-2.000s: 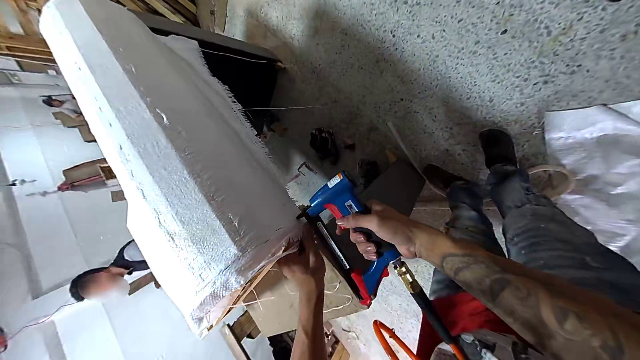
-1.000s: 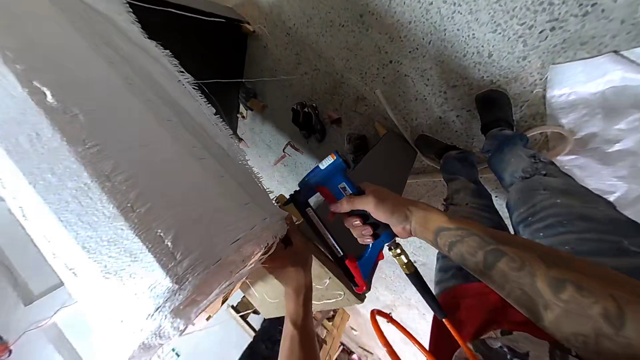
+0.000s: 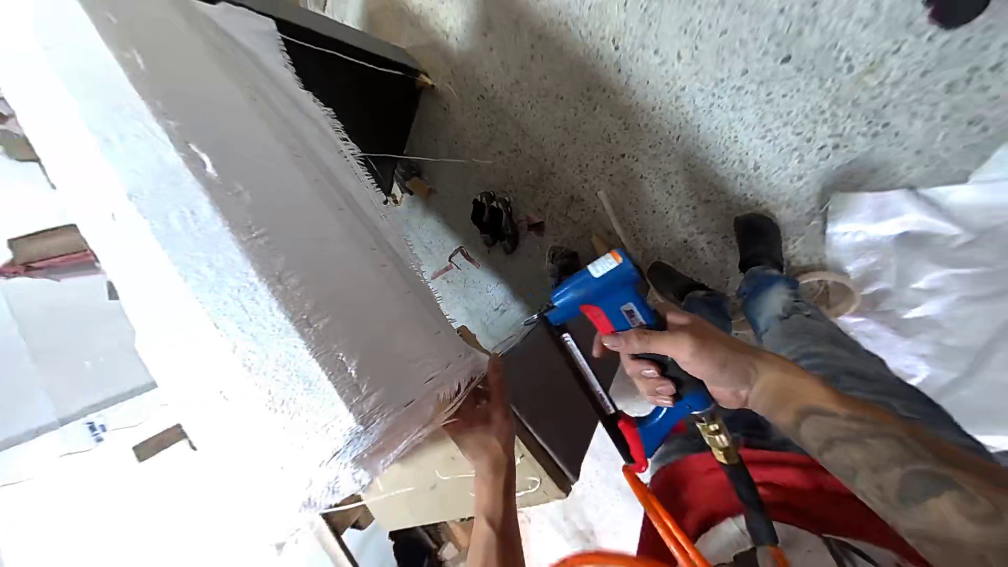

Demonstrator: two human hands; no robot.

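Note:
My right hand [image 3: 681, 358] is closed round the grip of a blue and red pneumatic stapler [image 3: 606, 295], whose nose points left, a little apart from the work. A brass fitting [image 3: 717, 437] joins its base to a black hose end. My left hand [image 3: 484, 413] holds the frayed edge of a woven white fabric at the lower corner of a large padded piece [image 3: 315, 260]; its fingertips are partly hidden under the fabric. The piece has pale, long faces and lies slantwise across the left of the view.
Dark panels [image 3: 551, 394] stand beneath and beside the piece. Shoes [image 3: 494, 220] and scraps lie on the speckled floor [image 3: 630, 118]. An orange air hose [image 3: 661, 520] runs by my body. White plastic sheeting [image 3: 921, 291] and a round rim [image 3: 827, 293] are at the right.
My right hand has drawn the stapler away from the fabric edge, where it was before. My left hand stays at the lower corner.

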